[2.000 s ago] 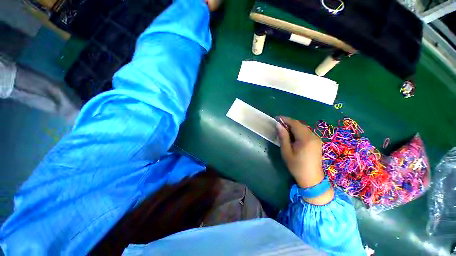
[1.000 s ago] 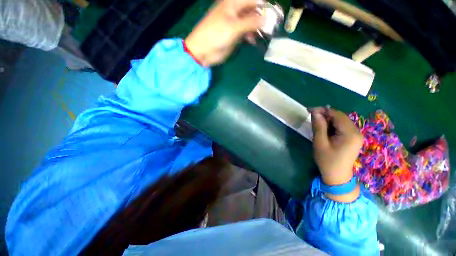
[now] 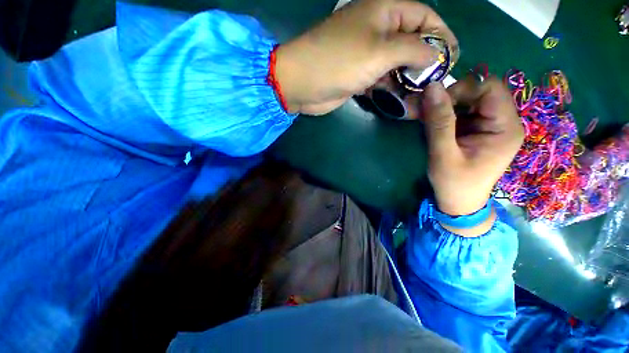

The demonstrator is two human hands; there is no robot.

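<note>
A round unit (image 3: 426, 69) with a metallic rim and a white and yellow inside is at the top centre. My left hand (image 3: 365, 52) holds it between thumb and fingers. A dark shiny part (image 3: 388, 103) hangs just under the unit. My right hand (image 3: 472, 131) is close against the unit's lower right side, thumb raised and fingers curled. A small white piece shows between the hands. Whether my right fingertips grip anything is hidden; no tweezers can be made out.
A tangled heap of coloured loops (image 3: 545, 152) lies right of my right hand, beside a plastic bag of them (image 3: 610, 165). A white strip (image 3: 530, 12) is at the top edge. Crinkled clear plastic (image 3: 614, 241) is at the right edge.
My left hand has come in from the upper left with the round unit and now meets my right hand. The view has shifted, so the stand is out of the picture.
</note>
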